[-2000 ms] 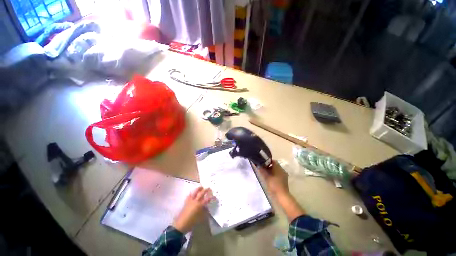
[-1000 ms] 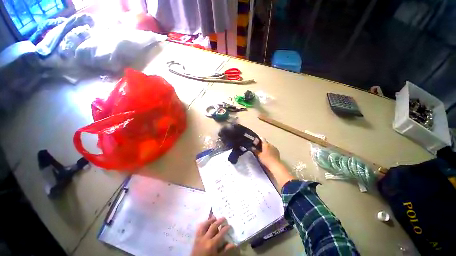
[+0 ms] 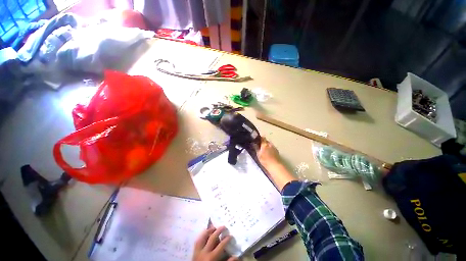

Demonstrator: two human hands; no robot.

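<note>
My right hand [image 3: 266, 153] is at the rear end of a black handheld device [image 3: 240, 131], which lies over the top edge of a clipboard with a written sheet [image 3: 237, 201]. My left hand [image 3: 212, 245] rests at the lower left edge of that sheet, cut off by the bottom of the picture; whether it holds anything is unclear. A second clipboard with paper [image 3: 148, 224] lies to the left, partly under the first. A black marker pen [image 3: 275, 243] lies by the first clipboard's lower right corner.
On the table [image 3: 311, 196] are a red plastic bag [image 3: 125, 130], a dark tool [image 3: 43, 189], red-handled shears [image 3: 226, 71], a wooden ruler [image 3: 301, 131], bagged green cord [image 3: 343, 162], a calculator [image 3: 345, 99], a white bin [image 3: 426, 122] and a navy bag [image 3: 429, 191].
My right hand and the device have shifted slightly left. My left hand has moved from the second clipboard to the first sheet's lower edge. The marker pen now shows uncovered. The view has shifted.
</note>
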